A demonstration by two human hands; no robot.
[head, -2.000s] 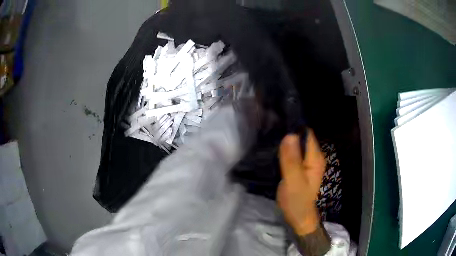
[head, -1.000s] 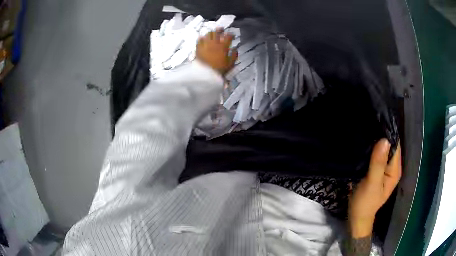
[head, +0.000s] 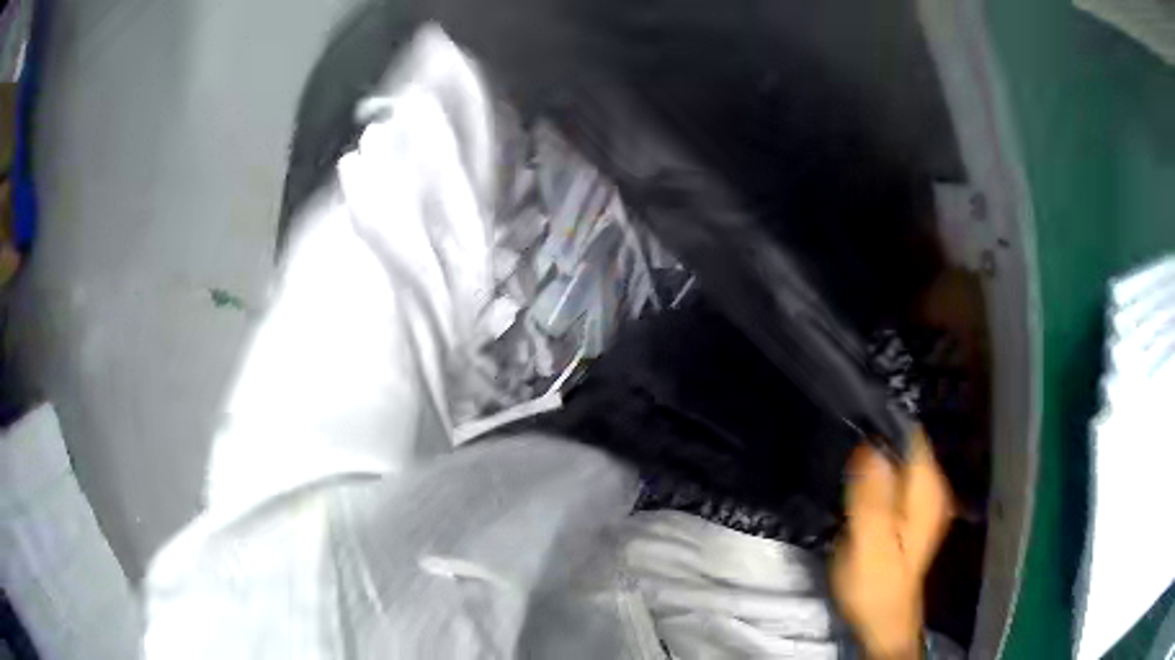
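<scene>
A black waste bag (head: 722, 374) lies open beside and over my lap, with many white waste strips (head: 573, 245) inside. My right hand (head: 892, 535) grips the bag's rim at its right side, near the bench edge; it is blurred. My left arm reaches over the bag at the left in a white striped sleeve. My left hand is not visible; the sleeve or the bag hides it. The strips are partly covered by the sleeve.
A green bench (head: 1063, 155) with a pale metal edge (head: 1012, 322) runs down the right. White card inserts (head: 1140, 477) are stacked on it. Grey floor (head: 142, 258) lies at the left, with a whitish sheet or box (head: 58, 542) at the lower left.
My left hand, earlier on top of the strips, has gone out of sight as the sleeve moved left and up. My right hand still holds the rim, now lower and further left in view.
</scene>
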